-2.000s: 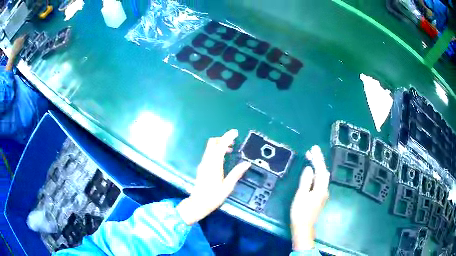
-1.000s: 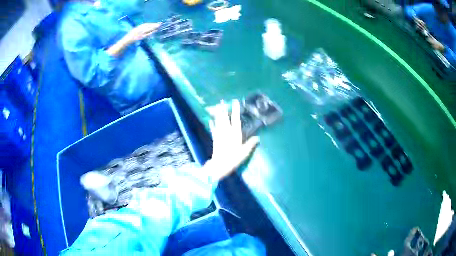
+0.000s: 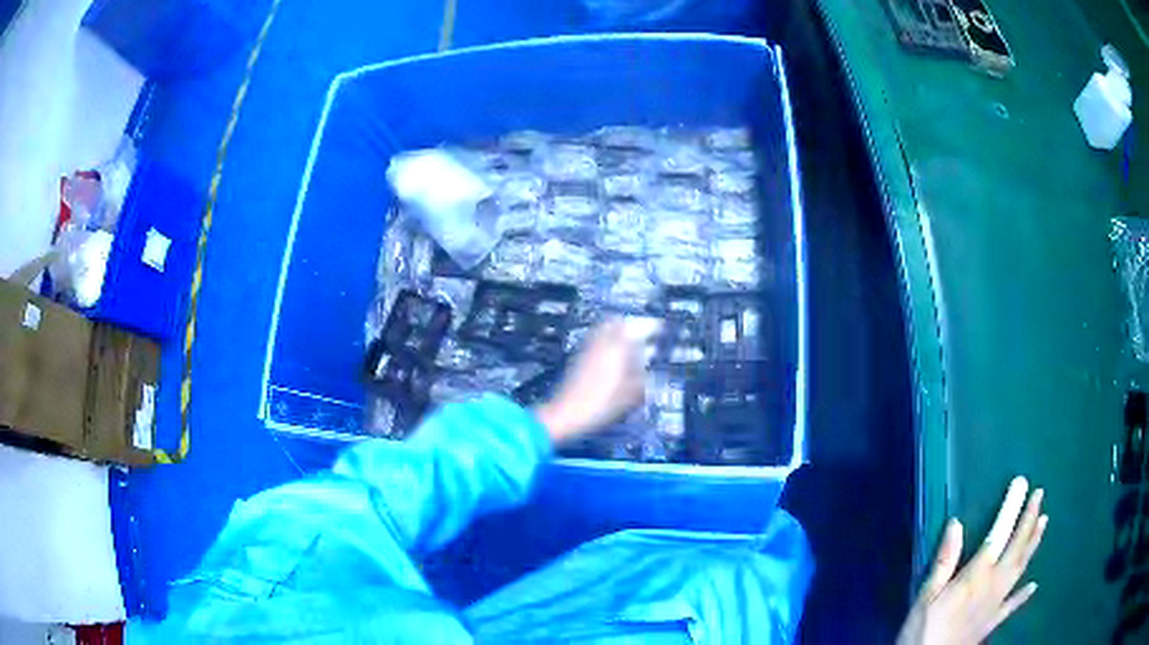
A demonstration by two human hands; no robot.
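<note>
The blue bin stands beside the bench. It holds rows of clear-bagged parts, with several loose dark frames on top of the near part. My left hand is inside the bin over the parts, beside the loose frames at the right. It is blurred, and whether its fingers hold a frame cannot be told. My right hand is at the near edge of the green bench, fingers spread and empty.
A crumpled whitish plastic bag lies in the bin. The green bench carries grey-black housings, a white bottle and, at the right rim, dark pads. Cardboard boxes stand at the left.
The view has swung left and down to the bin. My left hand has moved from the housing on the bench into the bin. My right hand has come into view.
</note>
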